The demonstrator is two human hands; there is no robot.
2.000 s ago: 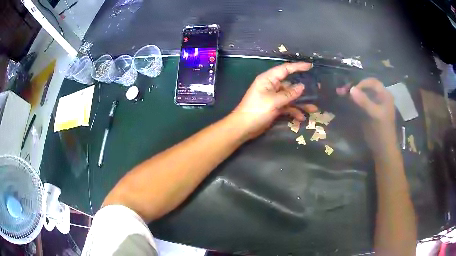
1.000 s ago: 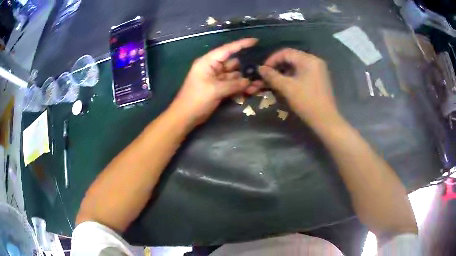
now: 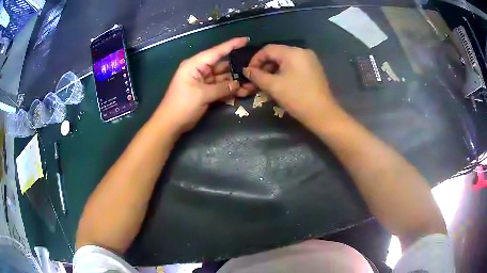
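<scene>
A small black housing [image 3: 240, 63] is held upright between the fingers and thumb of my left hand [image 3: 201, 80], near the top middle. My right hand [image 3: 291, 77] touches the housing's right side with its fingertips pinched together. Whether a tiny part sits between those fingertips is hidden. Small tan pieces [image 3: 242, 111] lie on the dark mat [image 3: 229, 160] just below both hands, some partly covered by the fingers.
A lit smartphone [image 3: 112, 74], clear cups [image 3: 70, 88], a white cap [image 3: 65, 127], a pen [image 3: 60, 178] and note paper [image 3: 30, 163] are at left. White paper [image 3: 358, 26], a dark block [image 3: 368, 71] and a cardboard sheet [image 3: 416, 40] are at right.
My right hand has come in from the right to the housing and stays there. The view has turned, so the phone and cups sit further left and the dark block shows at right.
</scene>
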